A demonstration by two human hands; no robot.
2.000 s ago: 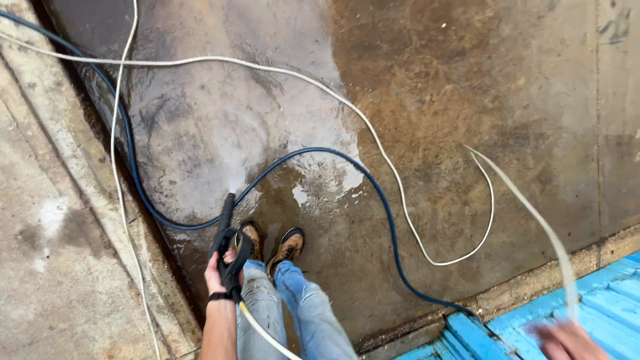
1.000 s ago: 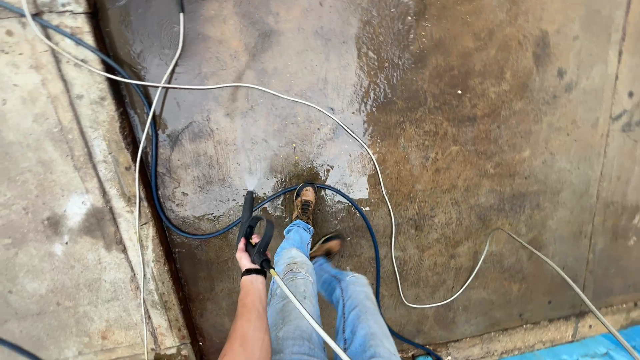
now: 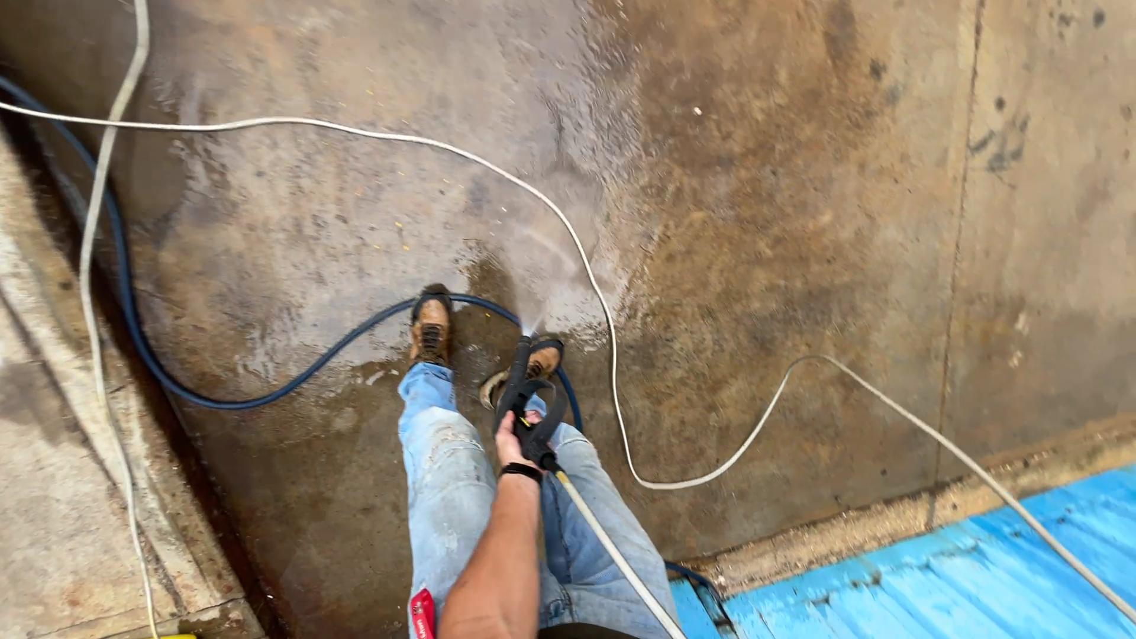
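Note:
My left hand is closed around the grip of a black pressure-washer spray gun, and a dark band circles the wrist. The gun's short barrel points away from me over my right boot, with white spray leaving its tip onto the wet concrete floor. From the rear of the gun a pale hose runs down past my right leg. My right hand is out of the view.
A white hose winds across the floor and over the blue corrugated metal at lower right. A blue hose passes by my boots. At left, a dark gap borders a raised concrete ledge.
The spray gun in my left hand has moved right, from the wet patch toward the browner concrete. My feet have stepped. My right hand, seen at lower right two seconds ago, has left the view.

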